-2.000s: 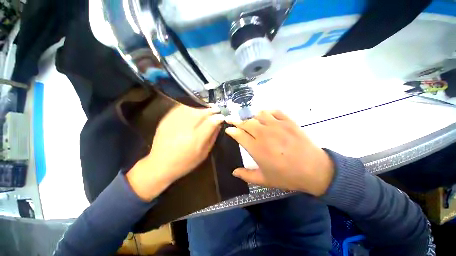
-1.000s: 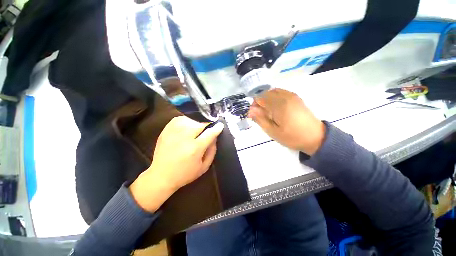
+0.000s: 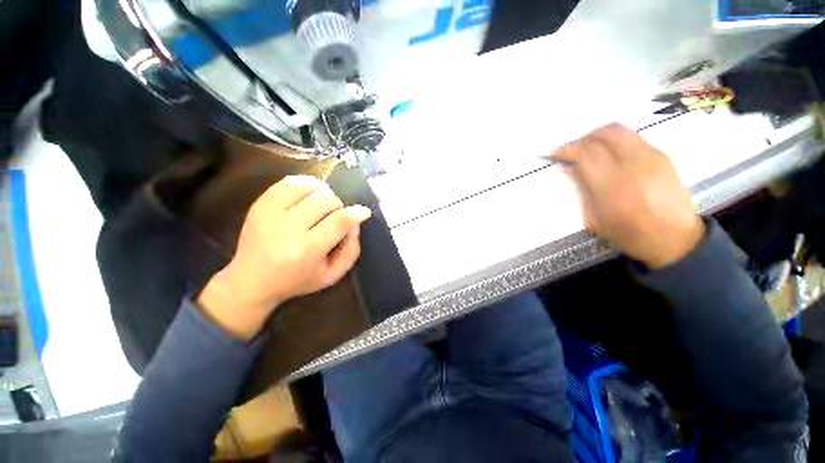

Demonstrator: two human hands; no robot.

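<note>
The garment piece [image 3: 330, 312], dark brown with a black band [image 3: 384, 262] along its right edge, lies on the white table and runs up to the presser foot [image 3: 346, 155]. My left hand [image 3: 289, 244] lies on the cloth, fingers curled and thumb and finger pinching it near the band, just below the presser foot. My right hand [image 3: 629, 194] is well to the right, over the bare white bed, slightly blurred. Its fingertips are closed on a small dark pointed thing [image 3: 558, 159], too small to name.
The machine head [image 3: 425, 63] with its tension dial [image 3: 327, 45] stands above the work. Thread snips [image 3: 706, 98] lie at the right. Black cloth hangs over the head. A ruler-marked strip [image 3: 470, 297] edges the table above my jeans. Blue crates are below.
My right hand has moved from the needle area to the right, away from the cloth. My left hand stays on the garment piece. The view has shifted, so the machine sits further left.
</note>
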